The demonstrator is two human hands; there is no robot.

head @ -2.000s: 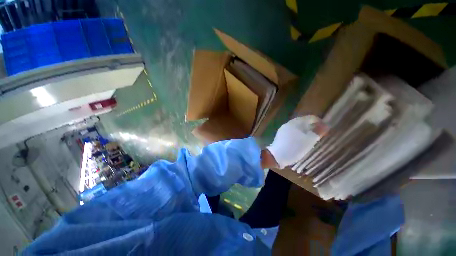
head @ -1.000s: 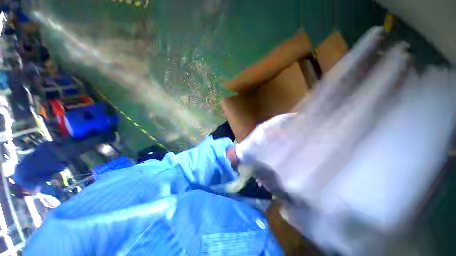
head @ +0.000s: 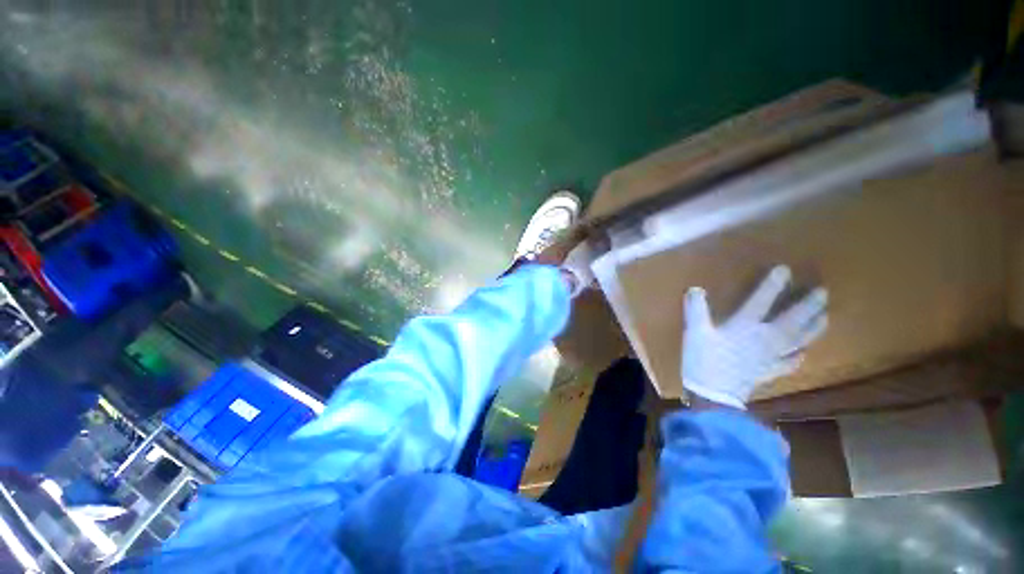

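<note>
A stack of white divider sheets (head: 808,179) and a flat brown cardboard pad (head: 887,269) lie in or over an open carton (head: 730,146) at the right. My gloved right hand (head: 750,339) rests palm down on the pad, fingers spread. My gloved left hand (head: 581,269) is at the left end of the stack, seemingly holding its edge. Its fingers are mostly hidden by the sheets.
Another carton (head: 556,432) stands on the floor by my legs. My shoe (head: 548,228) shows beside the stack. Blue crates (head: 241,415) and a black box (head: 320,350) are at the left. A pale sheet (head: 921,448) is at the lower right.
The view has swung round. The stack, which was fanned and blurred in motion, now lies flatter with the brown pad on top. My right hand has come into view on the pad.
</note>
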